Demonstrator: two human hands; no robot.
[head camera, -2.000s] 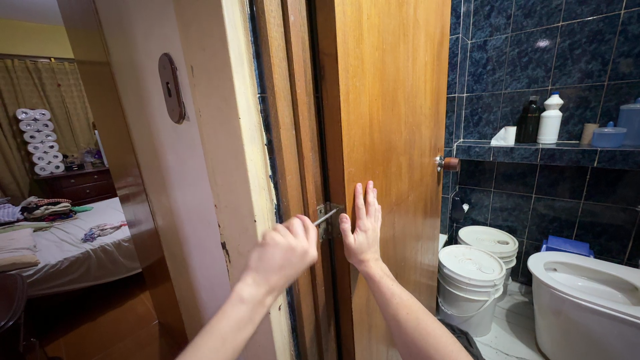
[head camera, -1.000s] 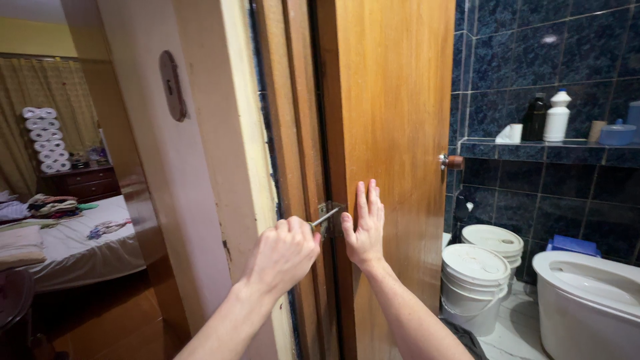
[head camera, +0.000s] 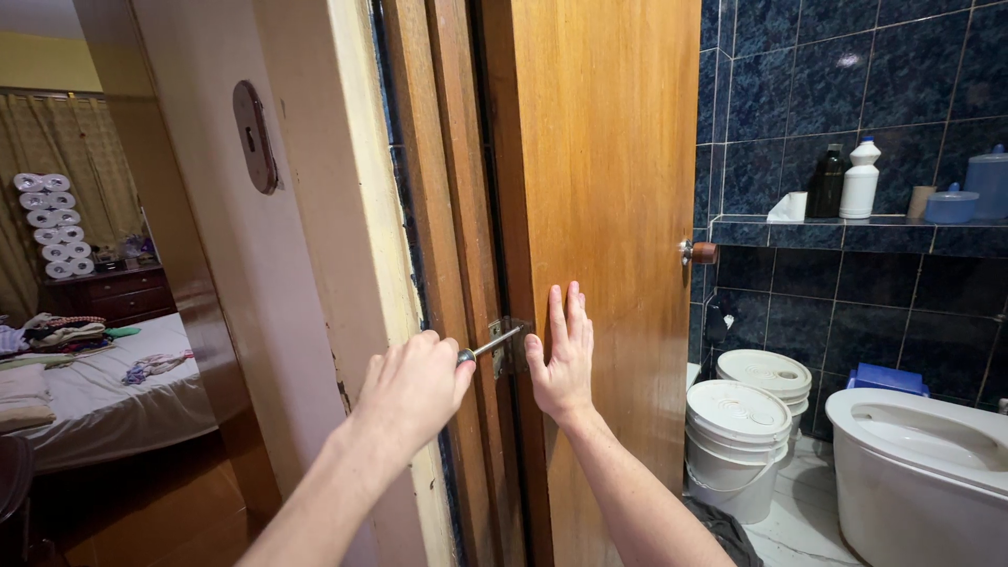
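My left hand (head camera: 413, 390) is closed around the handle of a screwdriver (head camera: 496, 342), whose metal shaft points up and right. Its tip is at a metal door hinge (head camera: 504, 346) between the wooden frame (head camera: 454, 197) and the door edge; whether it sits in a screw, I cannot tell. Flat against the wooden door (head camera: 614, 157), close to the hinge, lies my right hand (head camera: 564, 358), fingers pointing up and holding no tool. A round wooden knob (head camera: 701, 252) is on the door's far edge.
Lidded white buckets (head camera: 736, 441) stand behind the door beside a white toilet (head camera: 929, 441). Bottles (head camera: 860, 179) sit on the tiled ledge (head camera: 890, 236). At left, past the wall (head camera: 307, 236), are a bed (head camera: 126, 394) with clothes and a dark wooden dresser (head camera: 130, 293).
The screwdriver's shaft lies at a slightly different angle than before, with my left hand still on its handle. My right hand has stayed on the door.
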